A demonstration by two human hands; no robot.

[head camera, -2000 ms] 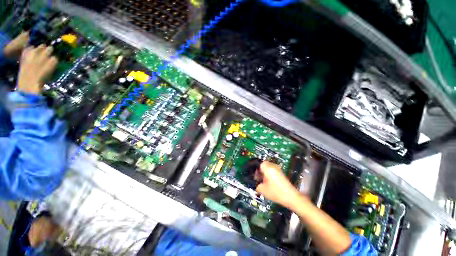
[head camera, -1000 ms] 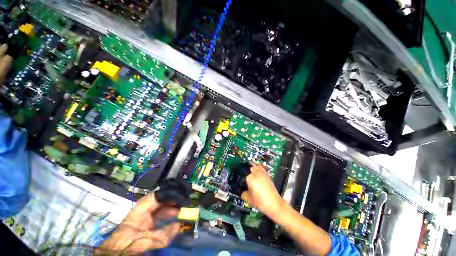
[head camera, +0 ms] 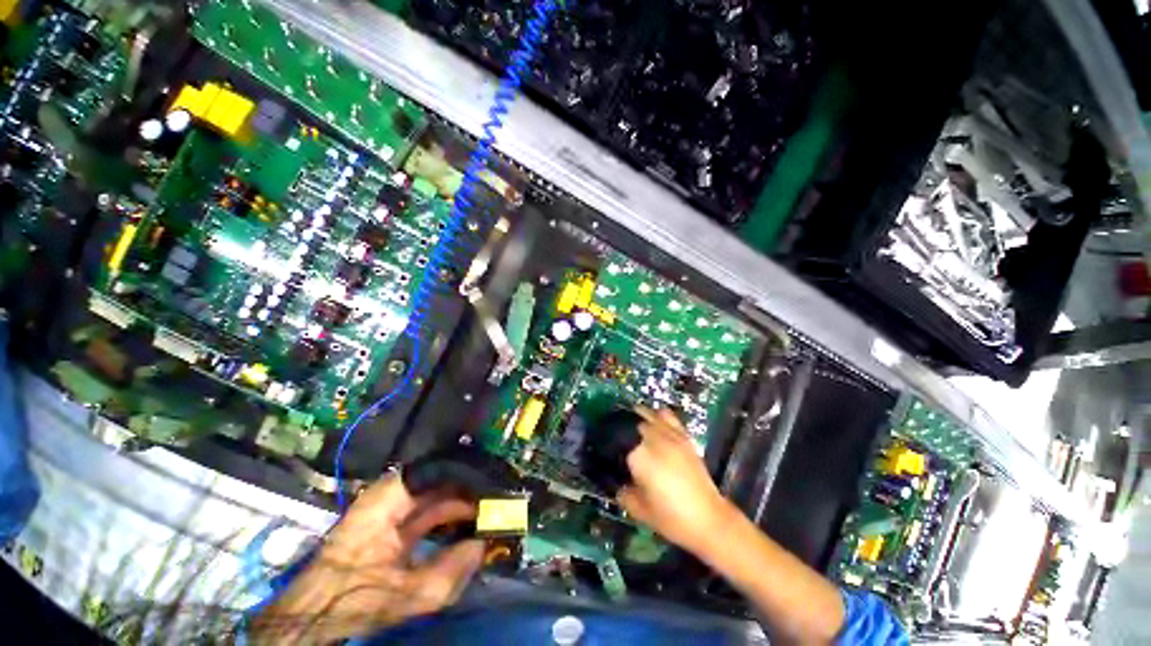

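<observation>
My left hand (head camera: 379,555) is at the bottom, its thumb and fingers on a yellow-topped block (head camera: 502,515), with a dark patch by the fingertips. My right hand (head camera: 675,486) is over the circuit board (head camera: 644,379) in the middle. Its fingertips are at a black piece (head camera: 613,448) on or just above the board; I cannot tell whether this is a finger cot or a component. The block is held near the board's front edge. A light blue band (head camera: 271,555) is at the left wrist.
A larger green board (head camera: 290,252) lies to the left, another board (head camera: 903,492) to the right. A blue coiled cord (head camera: 473,189) hangs between the boards. A metal rail (head camera: 606,189) runs behind. Beyond it are a bin of dark parts (head camera: 669,88) and a cable bin (head camera: 972,227). A blue sleeve (head camera: 13,442) shows far left.
My left hand came into view holding the yellow block and is now slightly further right. My right hand stays over the middle board. The view has shifted, and the coworker's hand has left the picture.
</observation>
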